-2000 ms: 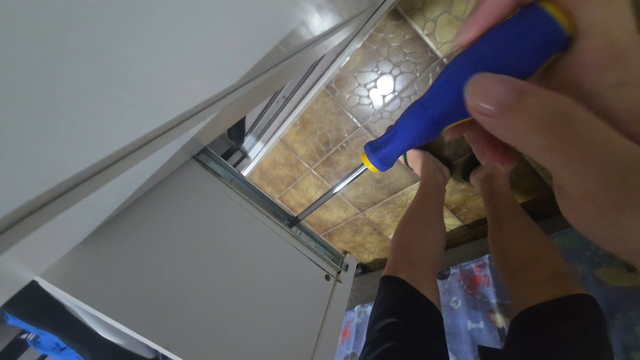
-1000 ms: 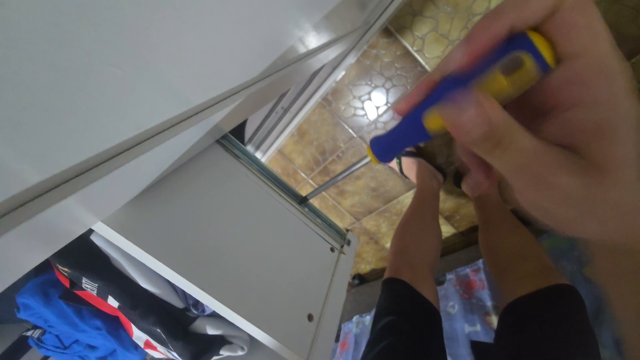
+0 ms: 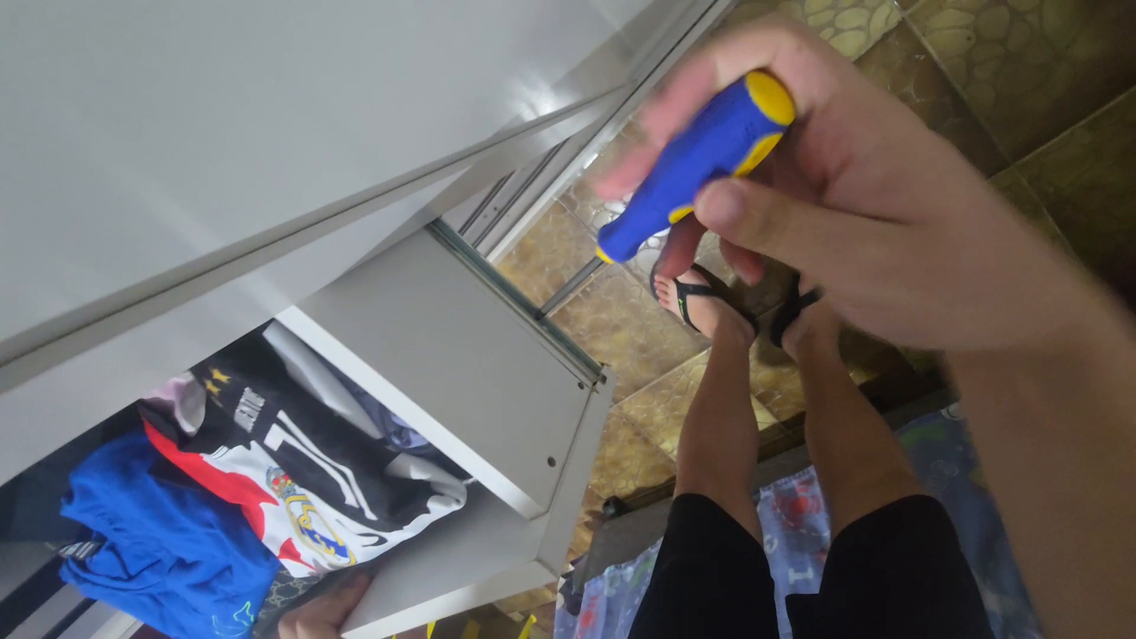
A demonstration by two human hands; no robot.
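My right hand [image 3: 852,204] holds a screwdriver [image 3: 697,164] by its blue and yellow handle, thumb on the near side and fingers around the far side. Its shaft runs down to the metal drawer slide [image 3: 515,297] on the outer side of a white drawer [image 3: 444,337]; the tip meets the slide about midway. At the bottom edge, part of my left hand [image 3: 327,609] shows under the drawer's lower side, by the clothes; what it touches there is partly hidden. Folded clothes, a blue garment [image 3: 169,532] and a black, white and red jersey [image 3: 311,461], lie in the drawer.
A large white cabinet panel [image 3: 222,133] fills the upper left. Brown tiles [image 3: 639,328] cover the floor, where my feet stand in black flip-flops [image 3: 688,297]. A bed or seat edge with a blue patterned cloth [image 3: 790,524] is beneath my legs.
More of the drawer and its clothes has come into view, and part of my left hand now shows at the bottom. My right hand still holds the screwdriver at the slide, its grip shifted on the handle.
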